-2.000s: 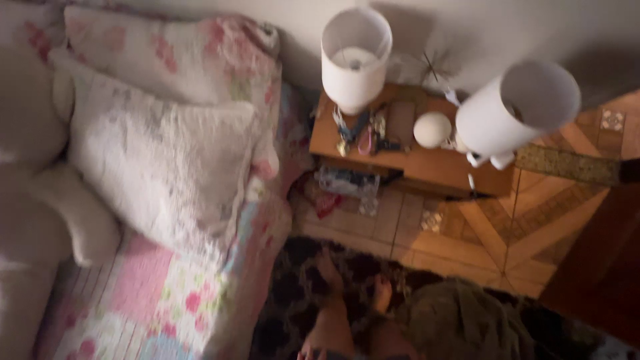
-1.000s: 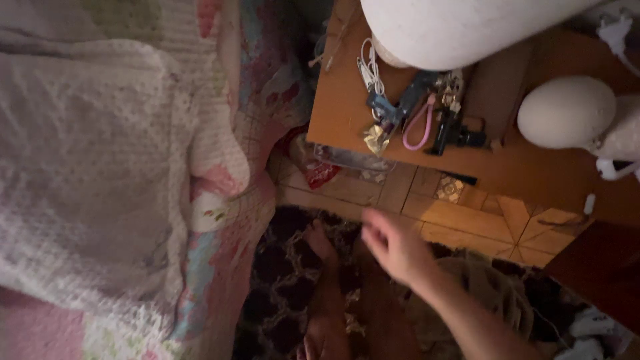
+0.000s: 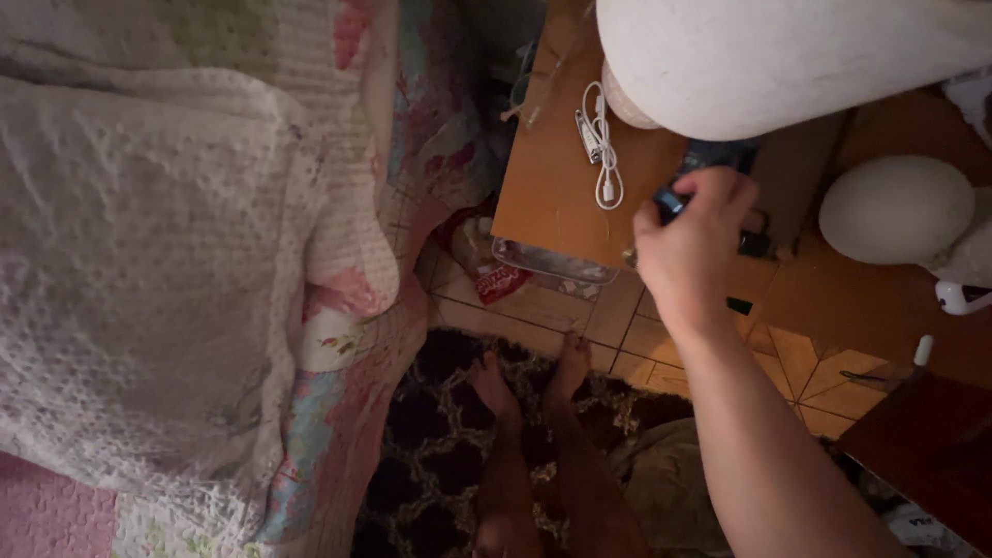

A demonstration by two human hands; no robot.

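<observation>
My right hand (image 3: 690,232) reaches over the wooden nightstand (image 3: 542,186), its fingers closed around a dark blue object (image 3: 668,203) whose kind I cannot tell. Beyond the fingertips lies another dark item (image 3: 717,155), partly under the lampshade's overhang. A black object (image 3: 756,242) shows just right of the hand. Left of the hand, a nail clipper (image 3: 587,138) lies beside a coiled white cable (image 3: 608,167). A white lampshade (image 3: 759,62) fills the upper right, and a white rounded object (image 3: 895,208) is at the right. My left hand is not in view.
A bed with a floral patchwork quilt (image 3: 333,434) and a pale textured pillow (image 3: 139,294) takes up the left. A red wrapper (image 3: 502,283) lies on the tiled floor. Bare feet (image 3: 570,364) stand on a dark patterned rug (image 3: 434,387). Brown cloth (image 3: 666,488) lies beside the legs.
My right hand has moved up from above the floor onto the items on the nightstand and taken hold of one. The view has come closer to the nightstand since the earliest frame.
</observation>
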